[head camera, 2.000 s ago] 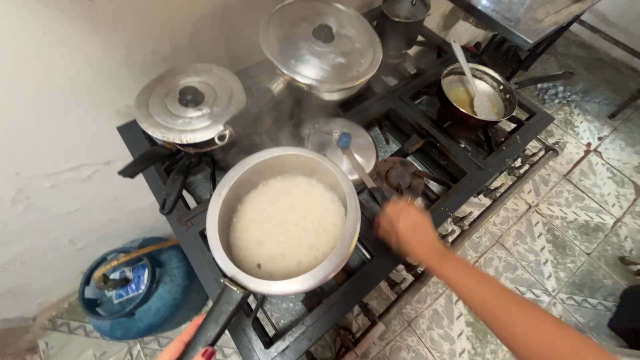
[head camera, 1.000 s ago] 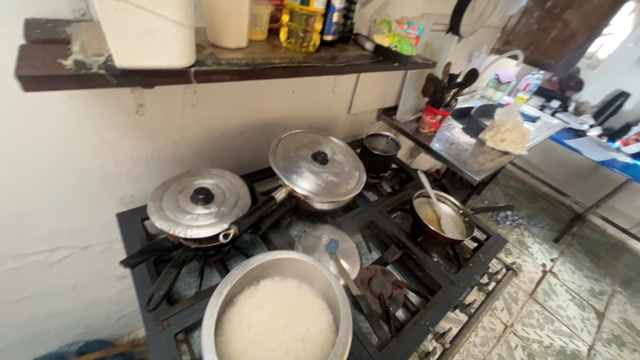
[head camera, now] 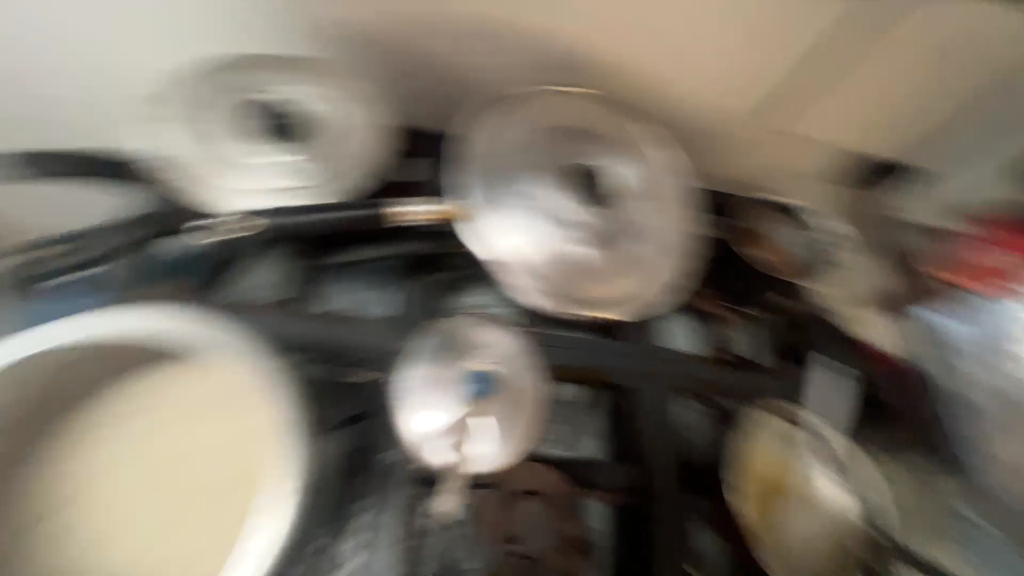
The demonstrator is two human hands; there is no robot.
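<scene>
Neither my left hand nor my right hand shows in this strongly blurred head view. A metal pot of white rice [head camera: 152, 472] fills the lower left, without a lid. Right of it, on the black stove grate [head camera: 624, 352], lies a small metal lid [head camera: 468, 400] with a utensil resting over it, its blue end near the lid's middle. Behind stand two lidded metal pans, one at the back left [head camera: 272, 136] and one at the back centre [head camera: 576, 208]. At the lower right a small pan [head camera: 800, 488] holds something yellowish and a pale spoon.
A dark pan handle [head camera: 72, 166] juts out at the upper left. Behind the stove rises a pale wall [head camera: 760, 72]. A small dark pot [head camera: 768, 232] stands at the back right, and a blurred red thing [head camera: 988, 252] is at the right edge.
Two seconds ago my left hand was by the rice pot's handle and my right hand near the utensil; both are now out of sight. The view has moved strongly.
</scene>
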